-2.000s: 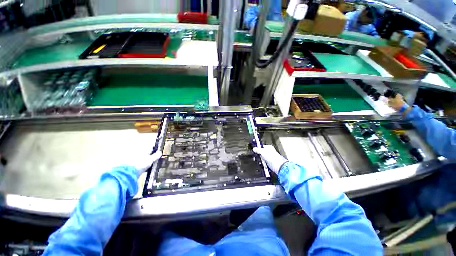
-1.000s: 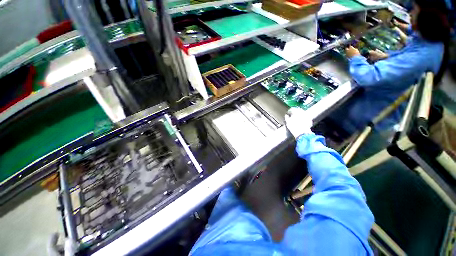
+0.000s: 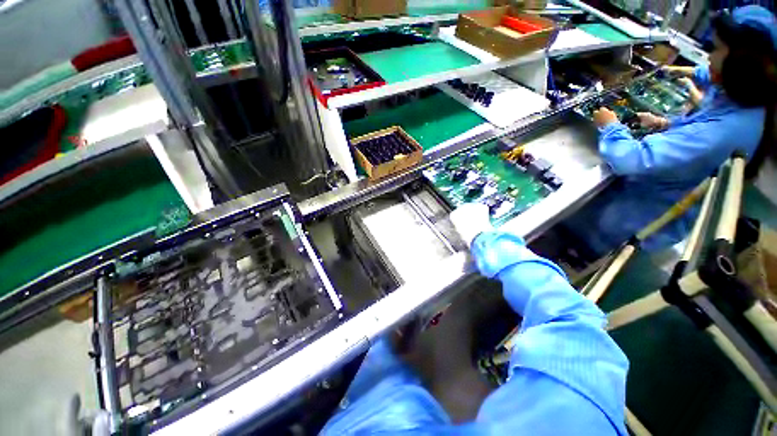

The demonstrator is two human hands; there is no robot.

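Observation:
A green circuit board (image 3: 498,177) crowded with parts lies on the conveyor right of centre. My gloved right hand (image 3: 471,221) is on its near left corner and hides that corner; the fingers are hard to make out. An empty dark carrier frame (image 3: 217,311) with many cut-outs and pale side bars lies on the rails at the left. My gloved left hand (image 3: 95,423) is small, blurred and cut off at the lower left, by the frame's near left corner; its grip cannot be made out.
Crossbars (image 3: 430,220) span the conveyor between frame and board. A brown box of dark parts (image 3: 388,152) stands behind the rail. Metal posts (image 3: 285,94) rise behind the line. A person in a blue smock (image 3: 682,140) works at the right. A pale tube rack (image 3: 656,294) stands at the lower right.
My view has swung to the right. My right hand has left the carrier frame and reached over to the circuit board. The board has shifted left along the conveyor, closer to the crossbars.

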